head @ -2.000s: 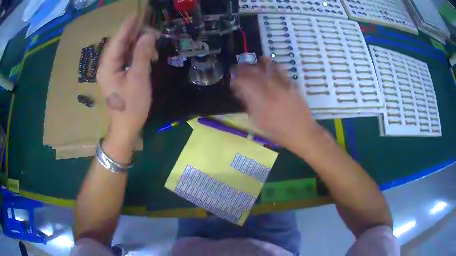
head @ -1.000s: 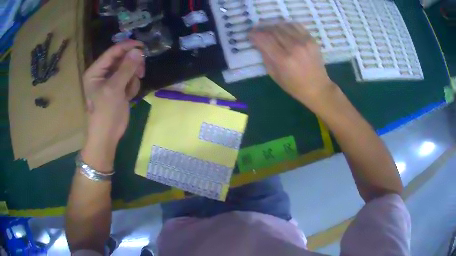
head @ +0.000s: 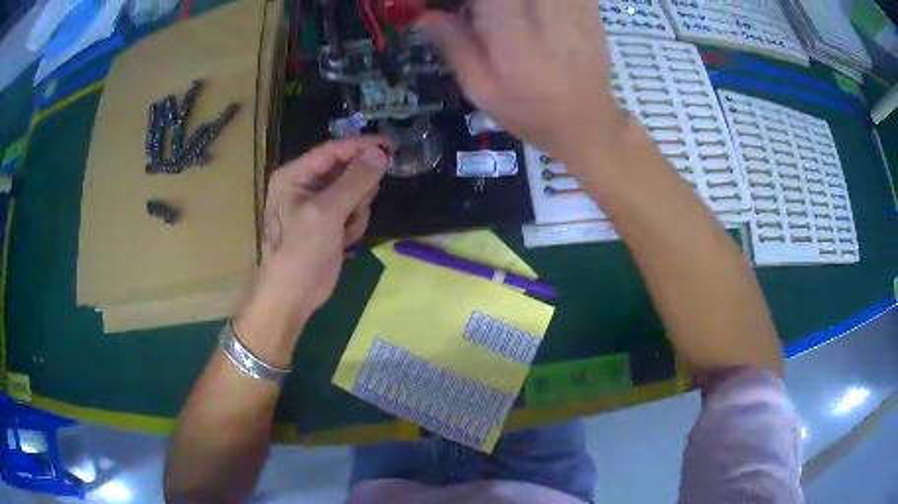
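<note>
My left hand is at the front left of the test fixture, thumb and finger pinched on a small dark component, mostly hidden by the fingertips, beside the shiny round seat. My right hand is raised over the fixture's right side, its fingers by the red clamp handle. Whether they touch the handle cannot be told. The metal clamp linkage stands above and behind the seat.
Brown cardboard at left bears dark beaded columns and a short piece. White trays lie at right. Two small labels sit right of the seat. Yellow paper with a purple marker lies in front.
My right hand has left the white tray and moved up and left to the red handle. My left hand has moved beside the seat. The camera view has also shifted.
</note>
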